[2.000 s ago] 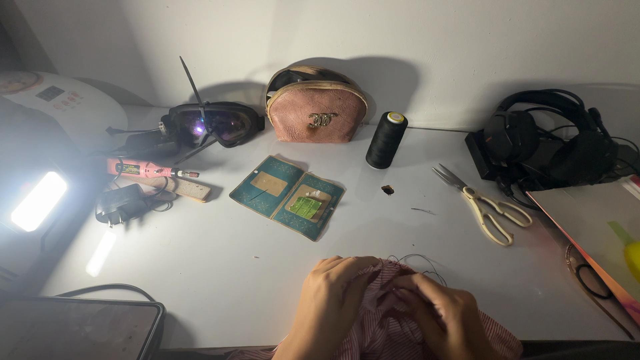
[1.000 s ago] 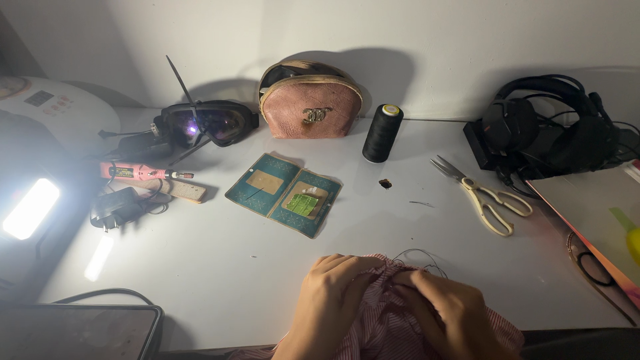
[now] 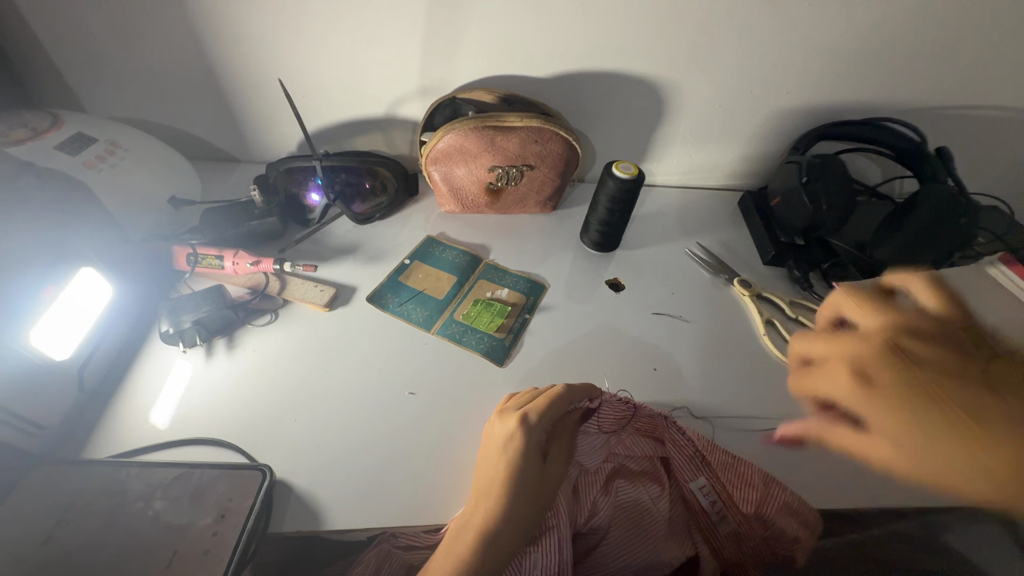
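My left hand (image 3: 532, 456) grips the top edge of a red-and-white striped cloth garment (image 3: 640, 496) at the table's front edge. A needle tip (image 3: 606, 384) pokes up beside its fingers, and dark thread (image 3: 696, 416) loops over the cloth and trails right. My right hand (image 3: 888, 376), blurred, is raised off the cloth, beside and partly over the handles of the scissors (image 3: 752, 296); whether it holds anything is unclear. A black thread spool (image 3: 613, 206) stands behind. Left of it lies an open teal needle booklet (image 3: 460, 300) with a green insert.
A pink pouch (image 3: 500, 168), dark goggles (image 3: 344, 188) and a headset (image 3: 872, 184) stand along the wall. At left are a pink rotary tool (image 3: 232, 260), a black plug adapter (image 3: 200, 316), a bright lamp (image 3: 72, 314) and a tablet-like device (image 3: 136, 512). A thread scrap (image 3: 670, 316) lies near the scissors.
My right hand has left the cloth and moved right, toward the scissors. My left hand stays on the garment, more of which now shows.
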